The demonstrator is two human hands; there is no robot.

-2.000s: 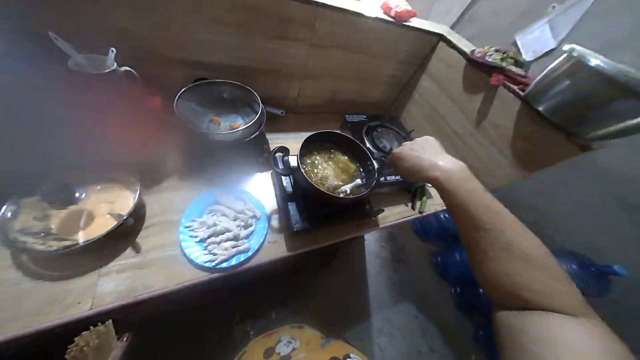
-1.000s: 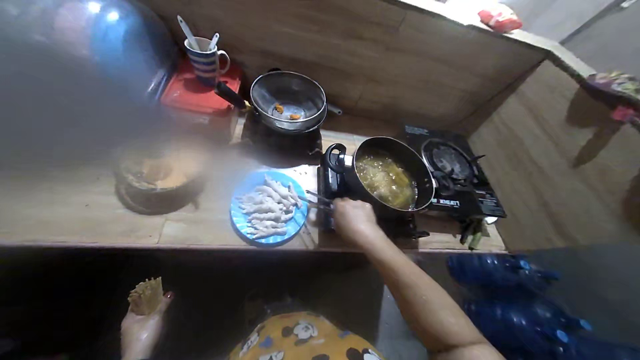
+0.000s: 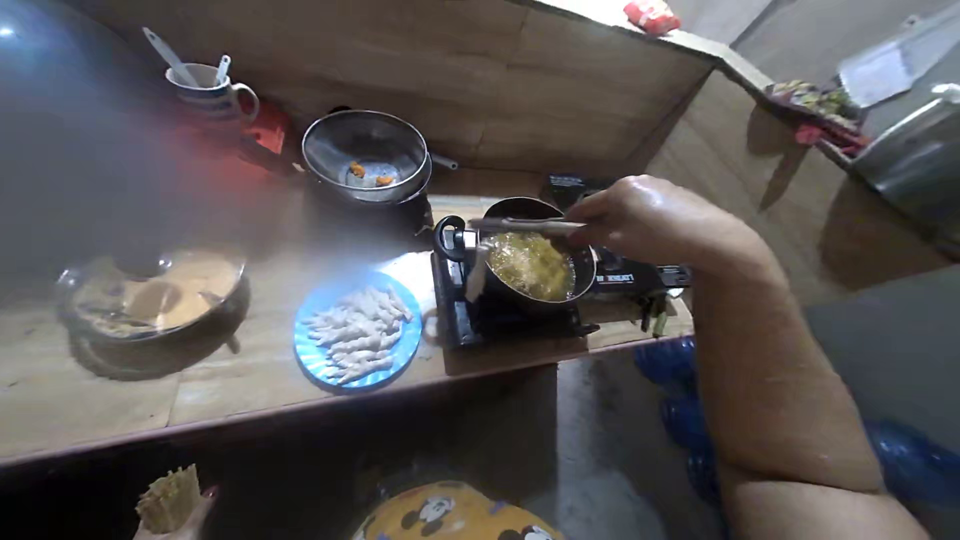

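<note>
My right hand (image 3: 622, 217) grips metal tongs (image 3: 529, 225) that reach leftward over a black pan (image 3: 581, 281) of bubbling oil (image 3: 529, 266). A pale, elongated floured piece (image 3: 476, 274) hangs near the tongs' tips, by the pan's left side; the exact grip is blurred. At the lower left, my left hand (image 3: 180, 525) holds a bundle of thin yellowish sticks (image 3: 169, 499). A blue plate (image 3: 304, 349) with a heap of white-coated pieces (image 3: 360, 330), resembling chicken feet, lies left of the stove.
The pan stands on a black gas stove (image 3: 465, 322). A wire strainer (image 3: 367, 124) holding orange bits rests over another pan behind the plate. At left are a glass bowl of orange-brown mixture (image 3: 176, 289) and a mug with utensils (image 3: 210, 97). Blue bottles (image 3: 675, 375) lie below right.
My right hand has moved from beside the plate to over the pan of oil. My left hand still holds the bundle of sticks. The view has shifted.
</note>
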